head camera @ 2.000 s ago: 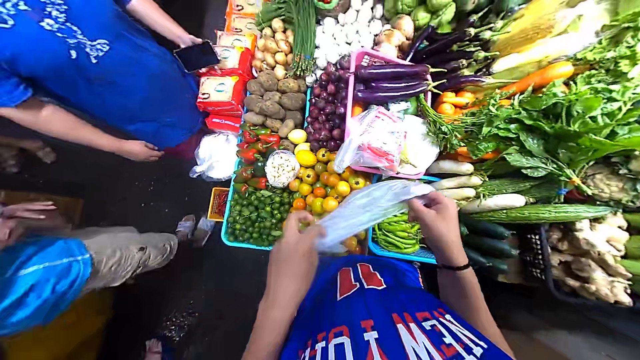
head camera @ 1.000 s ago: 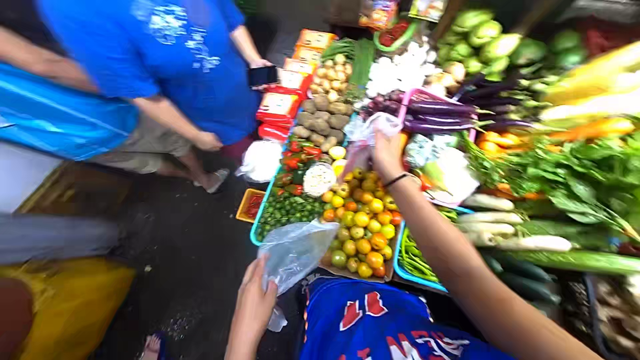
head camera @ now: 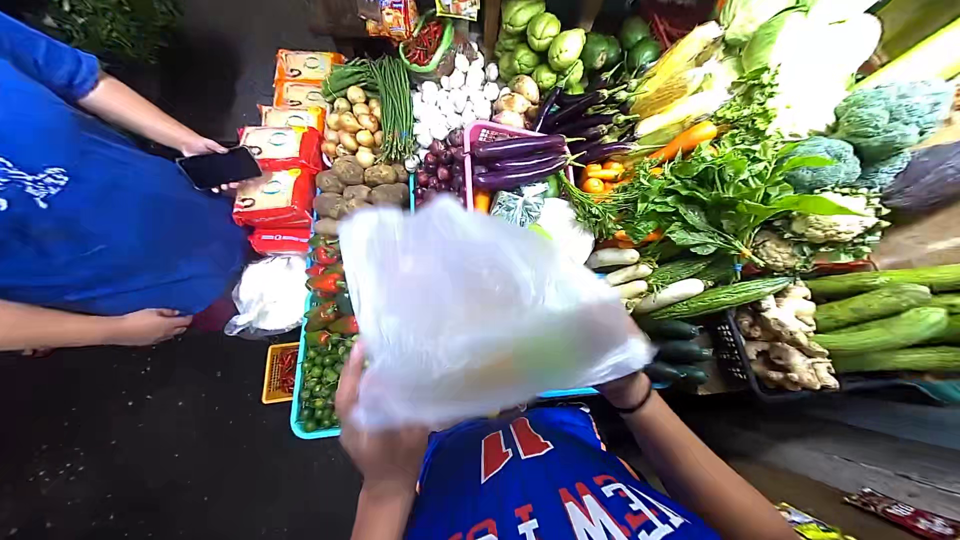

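Note:
A translucent white plastic bag [head camera: 480,307], blurred, is spread between my hands above the vegetable display. My left hand [head camera: 386,420] grips its lower left side. At its right side is my right hand [head camera: 619,360], partly hidden behind the plastic, its fingers out of sight. Under the bag, yellow and green show faintly through. Just beyond it, a pink basket [head camera: 469,150] holds purple eggplants [head camera: 517,161] and a clear bag of green leaves [head camera: 520,205]. Green calamansi [head camera: 322,382] and red and green peppers [head camera: 326,283] lie in a blue tray to the left.
Someone in blue stands at left, a hand [head camera: 202,146] holding a phone [head camera: 219,168]. Red packages [head camera: 276,196], potatoes [head camera: 349,171], garlic [head camera: 454,97] and leafy greens [head camera: 697,195] surround the work area. A black crate [head camera: 739,352] of ginger is at right; a yellow basket [head camera: 271,375] sits low left.
My right hand has come back from the pink basket to the plastic bag, which is now raised and spread between both hands. A second ago my left hand alone held it, over the tomatoes' near left side.

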